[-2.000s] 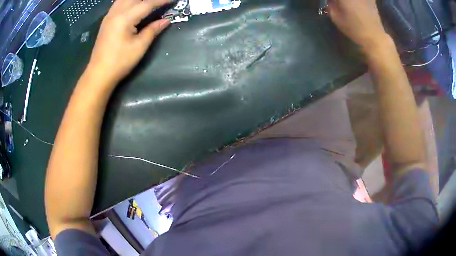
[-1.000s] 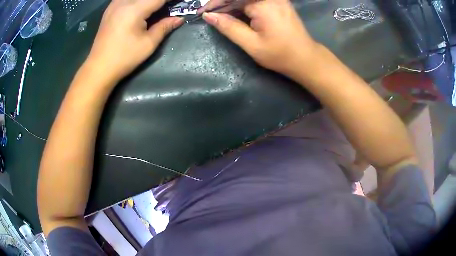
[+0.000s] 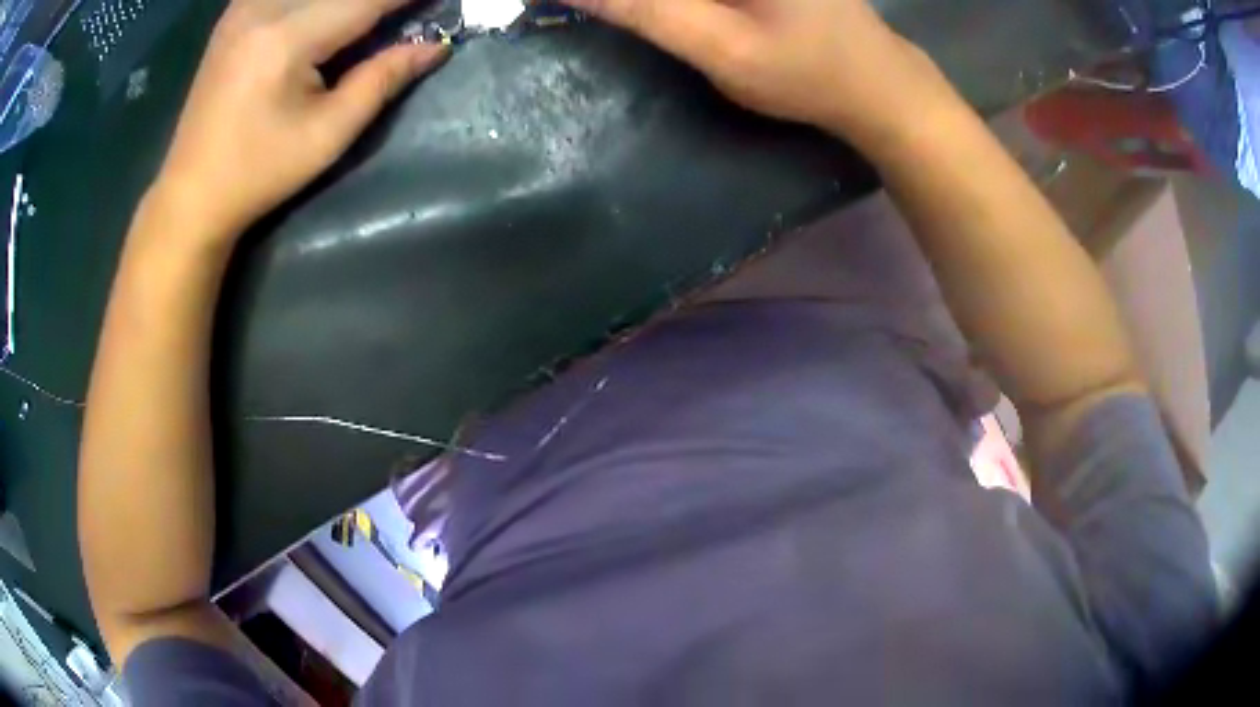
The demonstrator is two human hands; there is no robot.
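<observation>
The phone circuit board [image 3: 493, 14] lies at the top edge of the picture, partly cut off, with a bright white area in its middle and small metal parts at its left end. My left hand [image 3: 311, 104] is at the board's left end, thumb and fingers closed on it. My right hand [image 3: 774, 49] is at the board's right end; its fingertips are cut off by the top edge, so its grip cannot be told. Thin solder wire [image 3: 325, 419] runs under my left forearm and over the mat's front edge.
The dark green mat [image 3: 456, 318] lies under the work. A clear plastic cup [image 3: 28, 97] and a white stick [image 3: 14, 263] are at the left. Rows of light dots [image 3: 125, 25] show at the upper left. A red object [image 3: 1119, 131] and a pale cord [image 3: 1140, 86] are at the right.
My right hand came from the far right to the board, first close to my left fingertips, now further right at the board's other end. The view has shifted; the coiled wire is out of view.
</observation>
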